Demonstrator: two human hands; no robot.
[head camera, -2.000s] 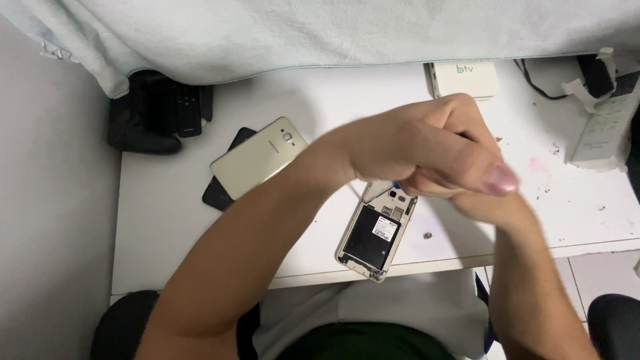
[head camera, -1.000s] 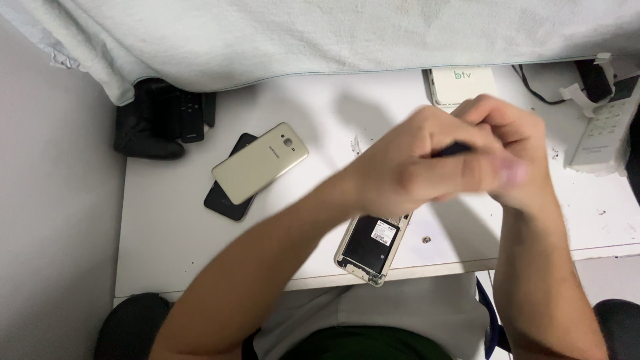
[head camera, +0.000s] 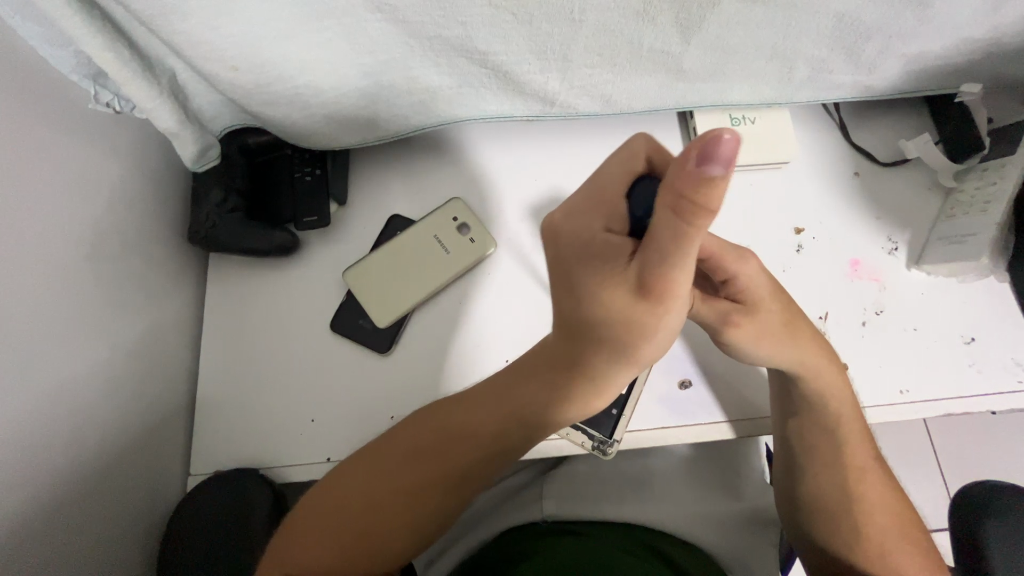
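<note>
My left hand (head camera: 620, 264) is closed around a dark blue handle (head camera: 642, 206), its thumb pointing up; the rest of that tool is hidden. Behind and to the right of it, my right hand (head camera: 736, 308) has curled fingers close against the left, and whatever is between them cannot be seen. Under my left wrist lies an opened smartphone body (head camera: 602, 436), with only its lower corner showing at the table's front edge. A small metal piece (head camera: 685, 384) rests to the right of the phone.
A gold Samsung phone back cover (head camera: 420, 264) lies across a black phone or cover (head camera: 368, 326). A black case with a remote control (head camera: 310, 192) stands at the left. Behind are a white box (head camera: 752, 140) and a hanging cloth (head camera: 512, 56); at right, a wrapped white remote (head camera: 964, 220).
My left hand has turned so its thumb points up and the dark blue handle shows more. My left hand and wrist now cover more of the opened phone.
</note>
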